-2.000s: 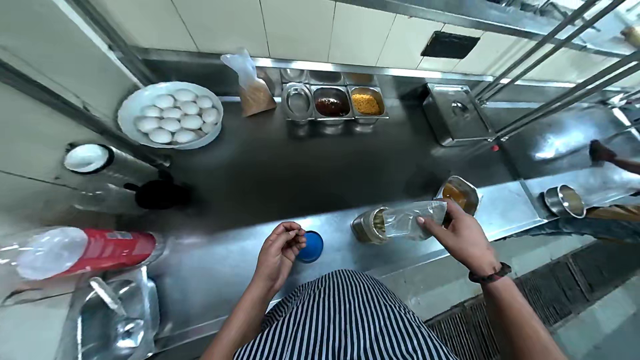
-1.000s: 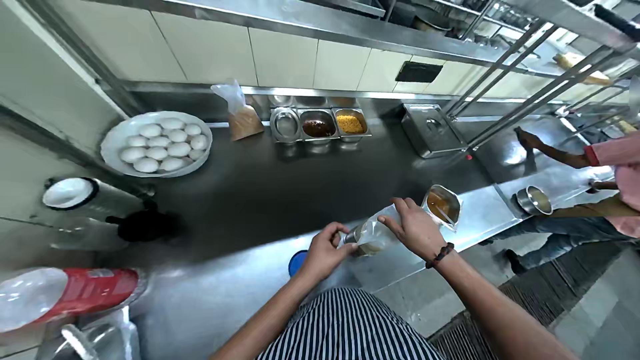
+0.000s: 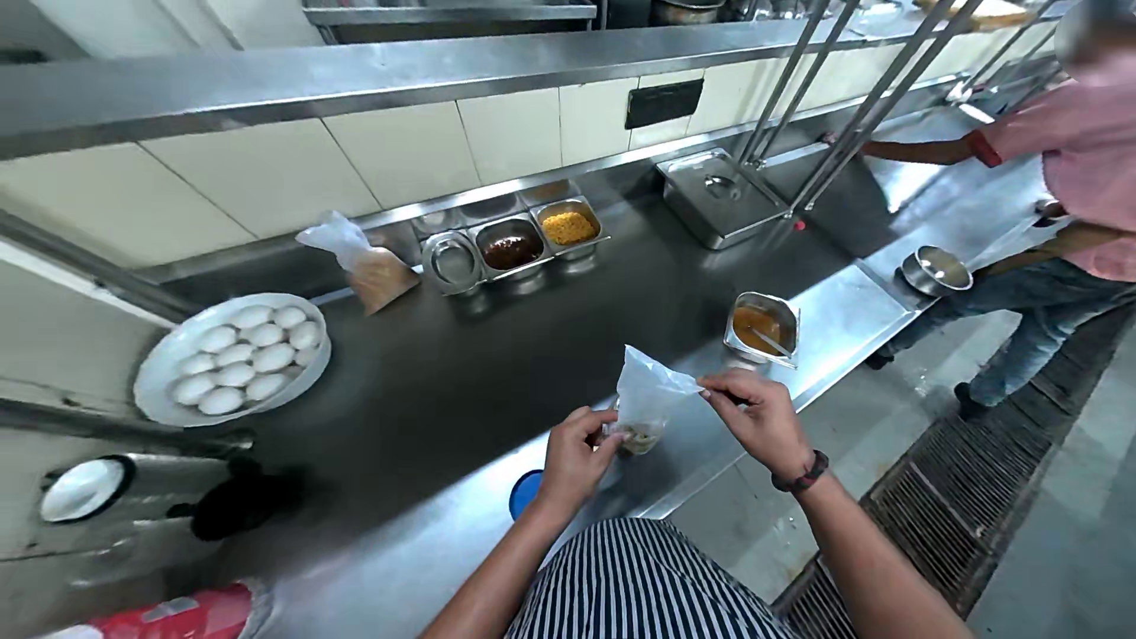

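Note:
A translucent plastic bag (image 3: 652,390) with some contents at its bottom is stretched between my hands above the steel counter's front edge. My left hand (image 3: 577,453) pinches its lower left side. The fingertips of my right hand (image 3: 754,417) grip its upper right corner. Behind the bag, a container is mostly hidden. A blue round lid (image 3: 525,493) lies beside my left wrist. Past my right hand sits a square steel pan (image 3: 761,327) of orange-brown sauce with a spoon in it.
A white bowl of eggs (image 3: 235,359), a bag of brown powder (image 3: 377,275), steel pans with dark sauce (image 3: 510,244) and yellow food (image 3: 569,224), and a lidded steel pan (image 3: 721,197) line the back. Steel posts rise beyond. A person (image 3: 1087,160) stands at right near a steel pot (image 3: 936,271).
Two seconds ago my right hand held a clear container over an open jar and my left hand was apart from it. Now both hands hold the bag, its top raised and spread.

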